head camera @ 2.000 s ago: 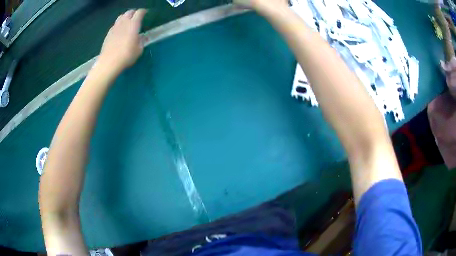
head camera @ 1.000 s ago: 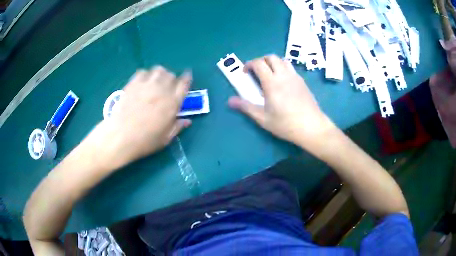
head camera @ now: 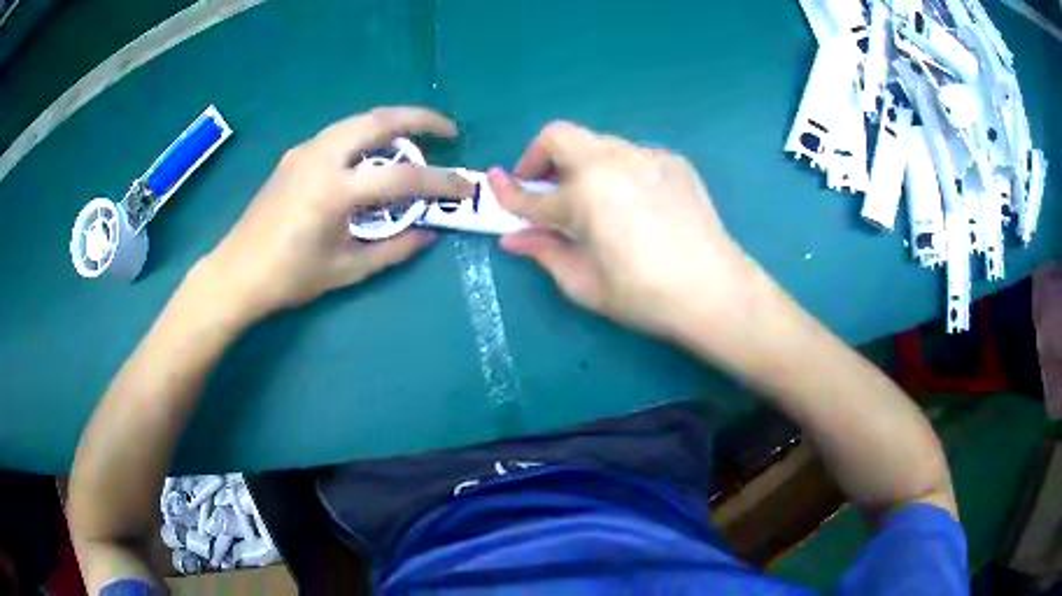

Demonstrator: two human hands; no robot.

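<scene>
My left hand (head camera: 338, 204) holds the round white head of a fan unit (head camera: 390, 218), its fingers over the ring-shaped face. My right hand (head camera: 594, 215) grips the white handle end, with a white handle cover (head camera: 479, 210) lying along the handle. The cover's dark holes show near the head, between my hands. No blue shows on this unit. A second fan unit (head camera: 114, 240) lies at the left, its handle open with a blue battery (head camera: 184, 155) and a small circuit board (head camera: 141, 204) visible.
A pile of handle covers (head camera: 890, 160) lies at the right of the green table. Clear tape (head camera: 487, 320) is stuck on the surface before me. A pale edging strip (head camera: 107, 72) curves at upper left. A box of white parts (head camera: 217, 523) is below the table edge. Part of a person shows at far right.
The handle cover has moved left onto the handle of the fan unit, hiding the blue battery. My hands have come together on that unit. The view has shifted.
</scene>
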